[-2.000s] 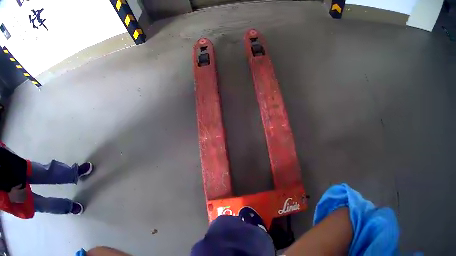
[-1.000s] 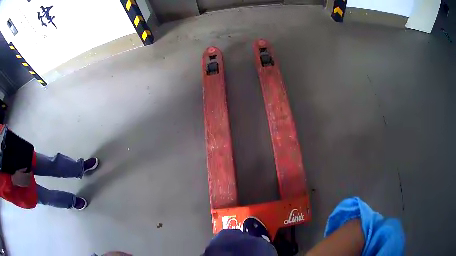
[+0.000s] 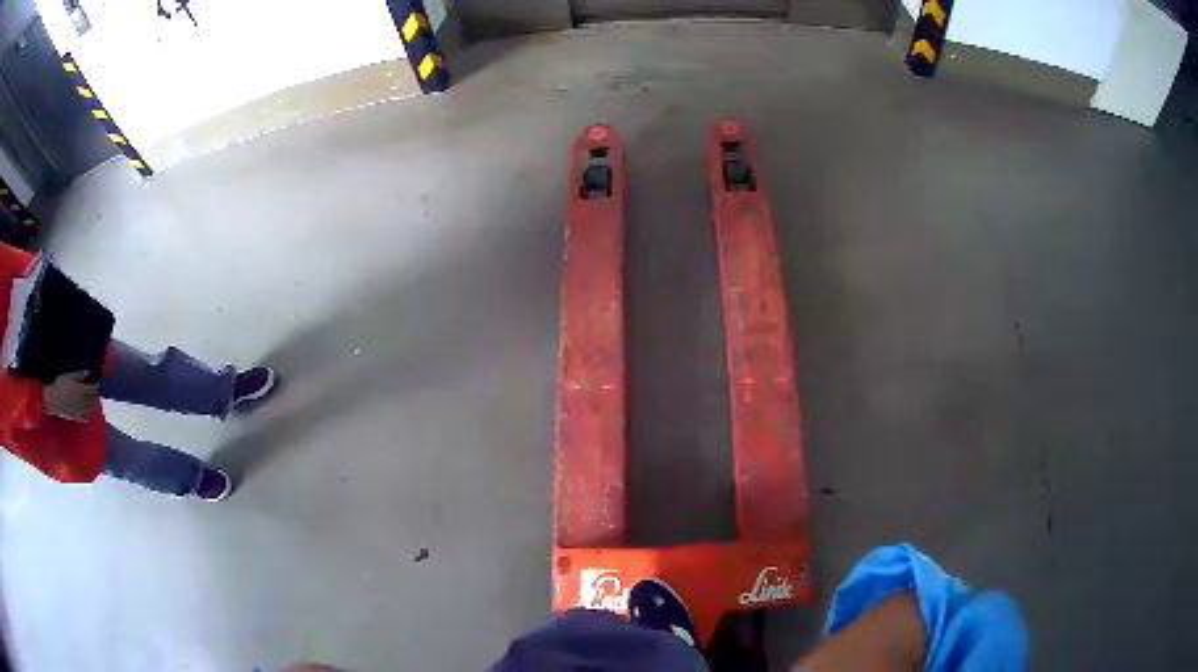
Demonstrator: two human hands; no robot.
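The orange-red pallet truck stands on the floor in front of me, with white "Linde" lettering on its near crosspiece. Its two worn red forks point away from me with no load. A dark load roller sits in a slot near each fork tip. My dark shoe is over the crosspiece, below my knee. My right forearm, with a blue sleeve, runs out of the bottom edge; my right hand is out of the picture. Only a sliver of my left arm shows at the bottom edge; my left hand is not seen.
A person in a red-orange jacket stands at the left, holding a black folder. Grey doors lie beyond the fork tips. Black-and-yellow corner guards edge the white walls on both sides. A small dark speck lies on the floor left of the truck.
In the picture, the forks have shifted right and stand straighter. The other person and folder appear higher, and the corner guards further right. Less of my left arm shows than two seconds ago.
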